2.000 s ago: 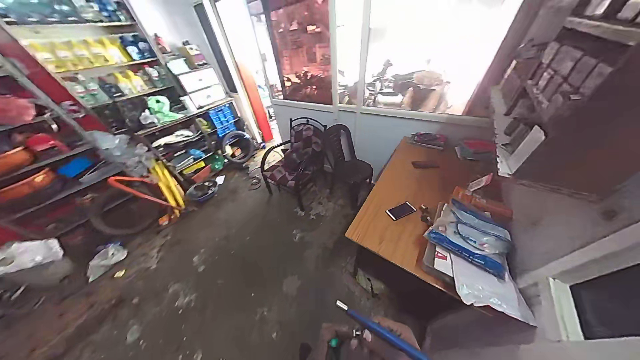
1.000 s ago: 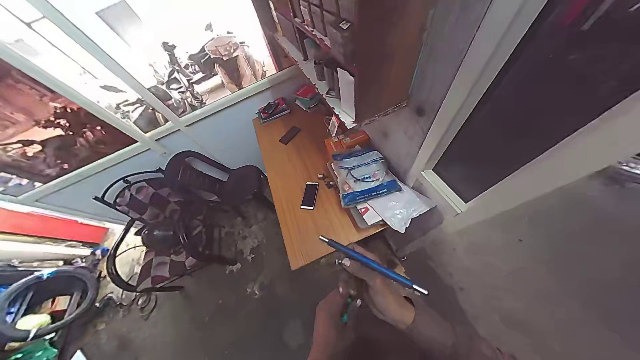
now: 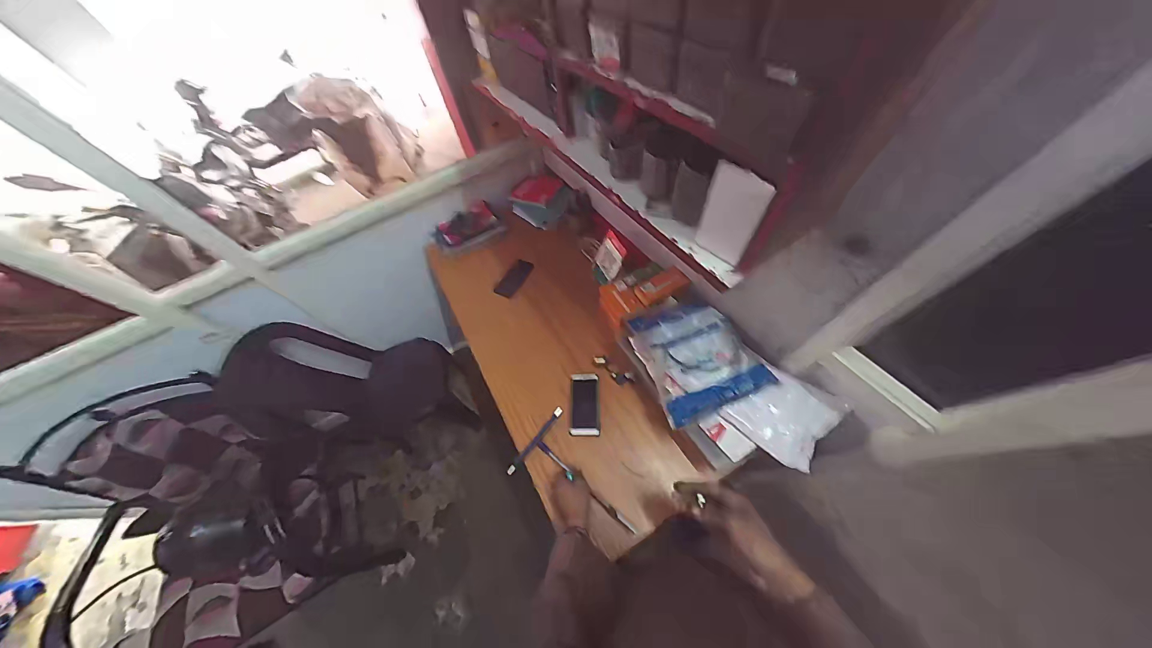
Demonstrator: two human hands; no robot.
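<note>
A slim T-shaped tool with a dark blue crossbar (image 3: 535, 442) lies over the desk's left edge. My left hand (image 3: 571, 504) is closed around its shaft, at the near end of the wooden desk (image 3: 531, 360). A thin rod with a pale tip (image 3: 621, 517) shows on the hand's other side; whether it is the same shaft is unclear. My right hand (image 3: 724, 517) is at the desk's near right corner with bent fingers; blur hides whether it holds something. A white-framed smartphone (image 3: 585, 405) lies ahead of my left hand, with small dark items (image 3: 614, 370) beside it.
Plastic-wrapped packets (image 3: 706, 360) and orange boxes (image 3: 639, 292) line the desk's right side. A dark phone-like object (image 3: 514, 279) and booklets (image 3: 470, 227) lie at the far end. Wall shelves (image 3: 630, 189) rise on the right. Chairs (image 3: 333, 378) stand to the left.
The blue bar was across my right hand; now a T-shaped tool with a blue crossbar is at my left hand. My hands have moved apart, and the desk appears closer.
</note>
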